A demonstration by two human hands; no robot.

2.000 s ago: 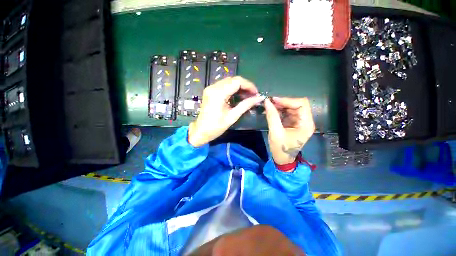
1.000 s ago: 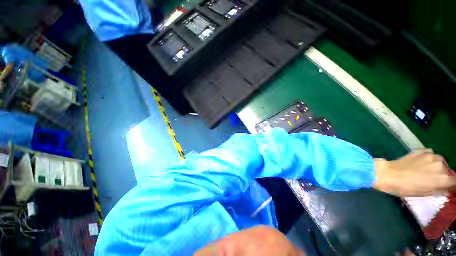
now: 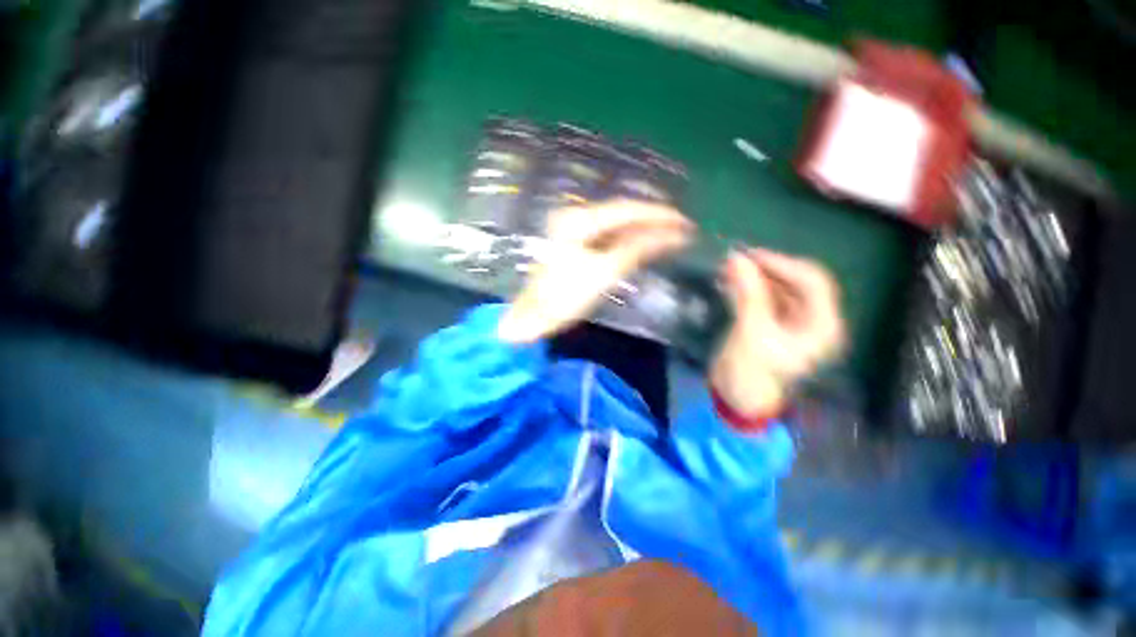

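Observation:
The frame is strongly motion-blurred. Several black phone housings (image 3: 505,187) lie side by side on the green bench, partly behind my left hand. My left hand (image 3: 596,259) is over their right part, fingers pointing right and close together. My right hand (image 3: 779,321), with the red wrist band, is a short way to the right, fingers curled with the tips near each other. A gap separates the hands. Whether either hand pinches a small component cannot be made out.
A black housing tray (image 3: 280,187) stands at the left, with blurred housings beyond it. A red parts bin (image 3: 949,131) with white contents is at the upper right. A loose component pile (image 3: 978,311) glitters at the right. A pale rail (image 3: 698,35) crosses the back.
The view has swung back from the aisle and the left tray to the bench. One second ago an arm reached toward the red bin; now both hands are in front of me, apart.

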